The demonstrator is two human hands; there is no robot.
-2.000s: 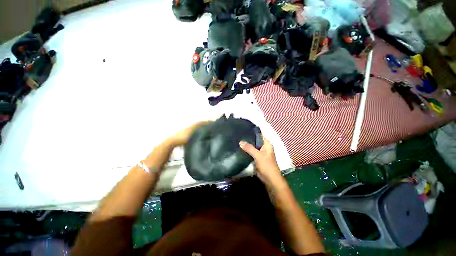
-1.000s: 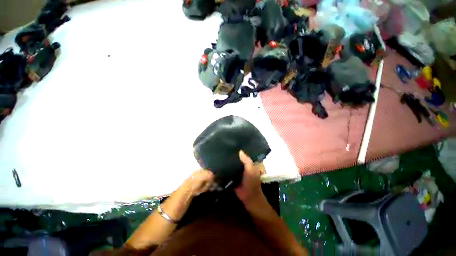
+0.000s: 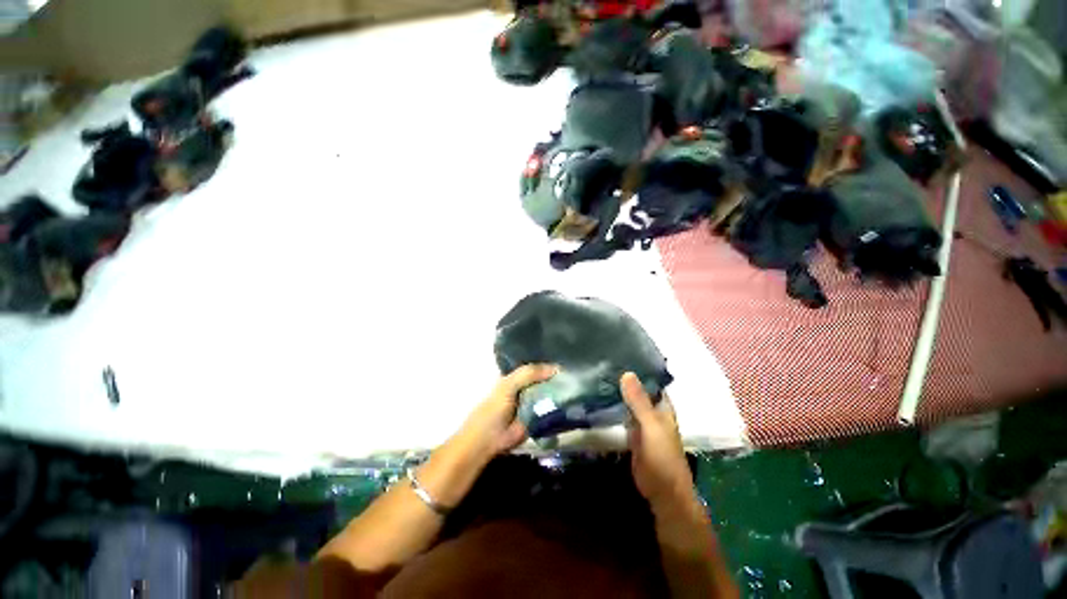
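Observation:
A dark-grey rounded fabric cap or pouch (image 3: 583,339) is held over the front edge of the white cloth. A small white label shows near its lower left edge. My left hand (image 3: 503,410) grips its lower left side, thumb on top. My right hand (image 3: 649,427) grips its lower right side, thumb on top. The fingers under the item are hidden. Both hands are bare, and a silver band is on the left wrist.
A pile of dark-grey items (image 3: 614,117) lies at the back right, more (image 3: 117,176) at the left. A white stick (image 3: 930,304) lies on the striped cloth (image 3: 807,339). A small dark object (image 3: 110,385) lies front left. Grey stools (image 3: 936,550) stand below.
The view has shifted left, so the table appears further right. The item has been turned, and its edge with the white label now shows. My hands have moved apart to its two sides.

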